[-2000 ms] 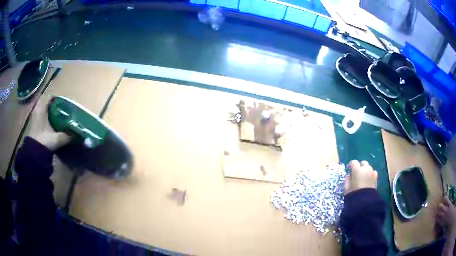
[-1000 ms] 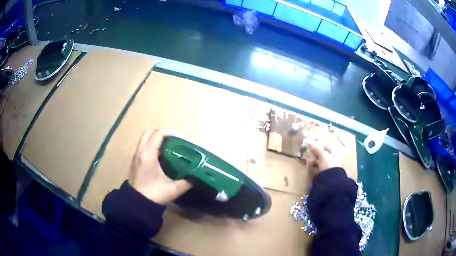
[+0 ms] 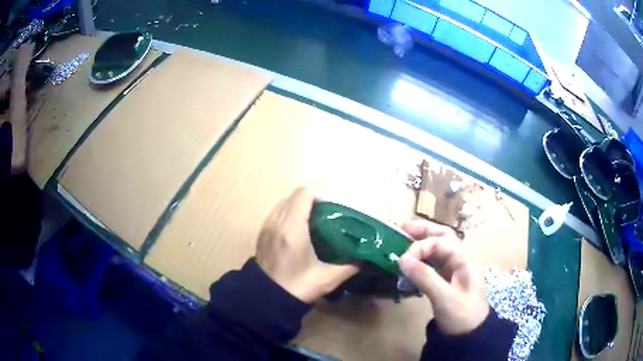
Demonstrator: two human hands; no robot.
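My left hand (image 3: pixel 290 247) grips the glossy dark green housing (image 3: pixel 359 238) at its left end, fingers behind and thumb in front, above the cardboard sheet. The raised recessed part faces up and the dark area shows below it. My right hand (image 3: pixel 444 271) is at the housing's right end, thumb and finger pinched together against its edge. Whether a small silvery piece is between them cannot be told. The pile of silver fittings (image 3: pixel 518 303) lies right of my right hand. The brown stained block (image 3: pixel 438 196) stands beyond it.
Cardboard sheets (image 3: pixel 166 134) cover the bench. A white ring with a tail (image 3: pixel 555 218) lies at right. Housings lie at the far left (image 3: pixel 121 58) and right (image 3: pixel 598 326), with dark ones stacked far right (image 3: pixel 596 171). Blue bins (image 3: pixel 462 39) line the back. Another person's arm (image 3: pixel 21 106) shows at left.
The housing has moved right with my left hand. My right hand went from the silver pile to the stained block, then to the housing's right end. The view has shifted.
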